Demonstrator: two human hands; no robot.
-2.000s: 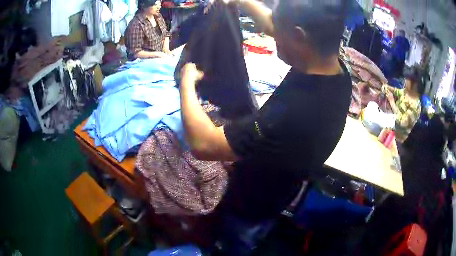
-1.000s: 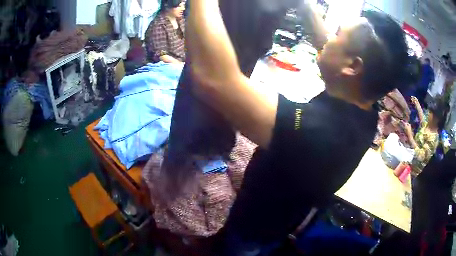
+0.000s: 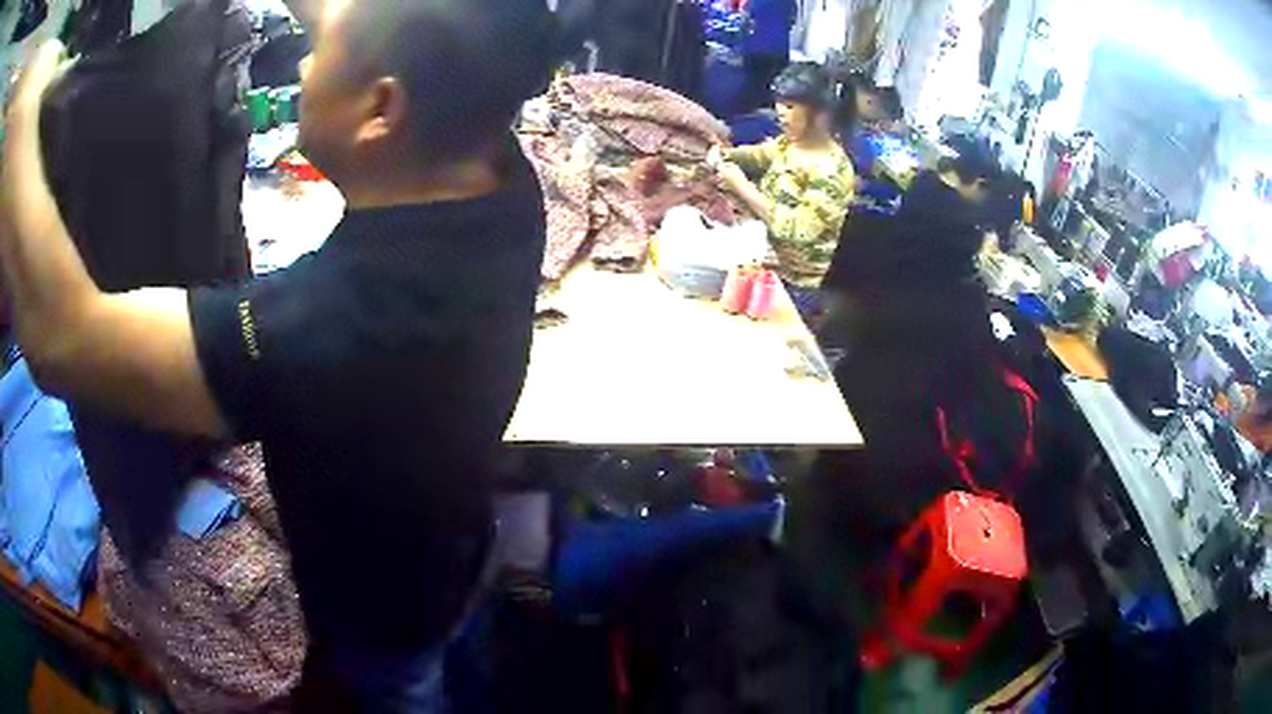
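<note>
Neither of my hands is in the picture. A person in a black T-shirt stands close in front of me at the left, seen from the side and back. This person holds up a dark garment (image 3: 147, 168) with a raised hand; the other hand is hidden. The garment hangs down over tweed pieces (image 3: 223, 607) on the table. Light blue pieces (image 3: 42, 488) lie at the far left edge. A small light blue patch shows beside the dark cloth.
The pale worktable (image 3: 670, 370) reaches right, with pink thread cones (image 3: 751, 292), a white bundle (image 3: 695, 251) and heaped tweed (image 3: 628, 154). A person in a yellow patterned top is behind it. A red plastic stool (image 3: 977, 537) stands at right, near other workers and a long bench (image 3: 1144, 474).
The view has turned right, so the person in black and the dark garment now sit at the left. The red stool and right-hand bench have come into view. The raised garment is still held.
</note>
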